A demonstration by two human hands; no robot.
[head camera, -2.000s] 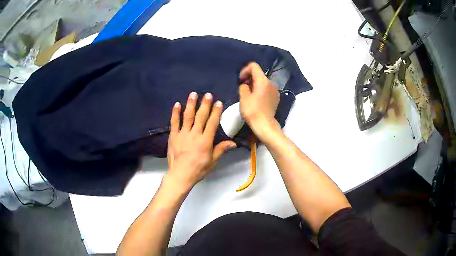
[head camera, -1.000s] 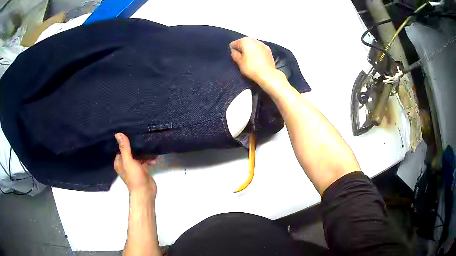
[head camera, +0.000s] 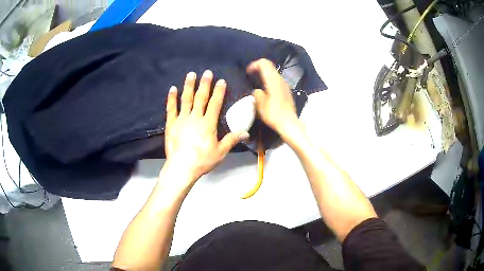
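Note:
A navy garment (head camera: 106,90) lies flat on the white table, its wide end to the left. My left hand (head camera: 193,129) lies palm down on it with the fingers spread. My right hand (head camera: 273,100) is over the narrower end, beside an armhole that shows white; its fingers are bent and slightly blurred, and I cannot tell whether they pinch the cloth. An orange curved hanger end (head camera: 258,177) sticks out below the armhole onto the table.
A steam iron (head camera: 387,100) stands at the table's right edge, with a black hose and yellowish line behind it. A blue strip (head camera: 122,13) lies at the upper left. White material and thin cords (head camera: 16,174) are beyond the left edge.
My left hand has moved from the garment's lower edge up onto the cloth near the armhole. My right hand has moved down slightly. The garment has shifted a little and its lower edge has changed shape.

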